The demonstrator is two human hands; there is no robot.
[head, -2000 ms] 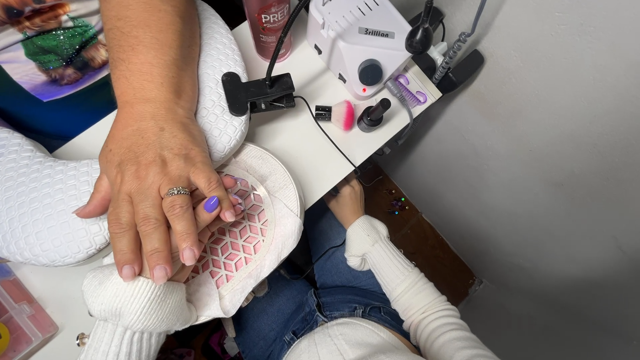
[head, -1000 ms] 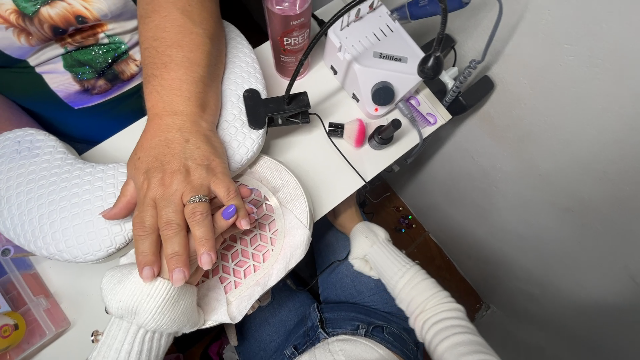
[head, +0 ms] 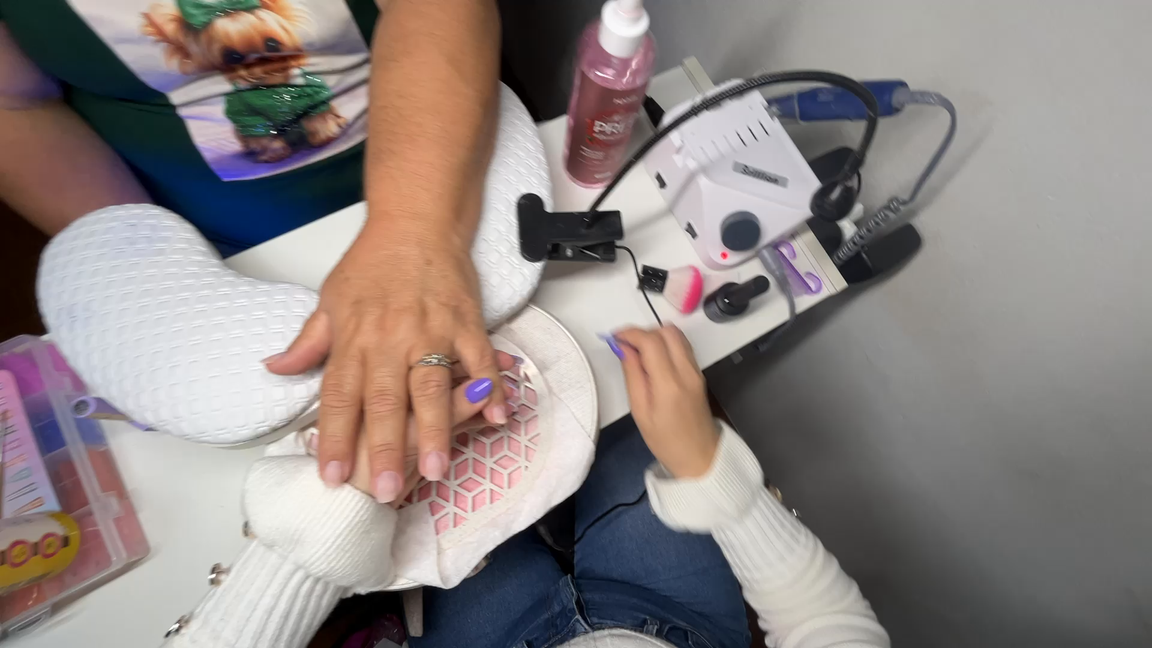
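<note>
Another person's hand (head: 396, 333), with a ring on one finger, lies palm down over my left hand (head: 472, 402). Most of my left hand is hidden; a purple thumbnail and some fingertips show. Beneath both hands is a round pad, apparently a nail dust collector (head: 490, 463), with a pink geometric grille and a whitish cloth cover. My right hand (head: 668, 393) is raised near the table edge, right of the pad, fingers loosely bent, a purple nail showing. I see nothing in it. Both my arms wear white knitted sleeves.
A white textured armrest cushion (head: 180, 324) curves behind the pad. At right are a white nail drill unit (head: 738, 175), pink spray bottle (head: 607, 108), black clip (head: 571, 236), pink-tipped brush (head: 682, 288), black polish bottle (head: 736, 299) and cables. A plastic case (head: 117, 513) stands at left.
My right hand has risen from beside the table edge to nearer the pad, its fingers now in view. The other person's hand stays over my left hand. The view has shifted.
</note>
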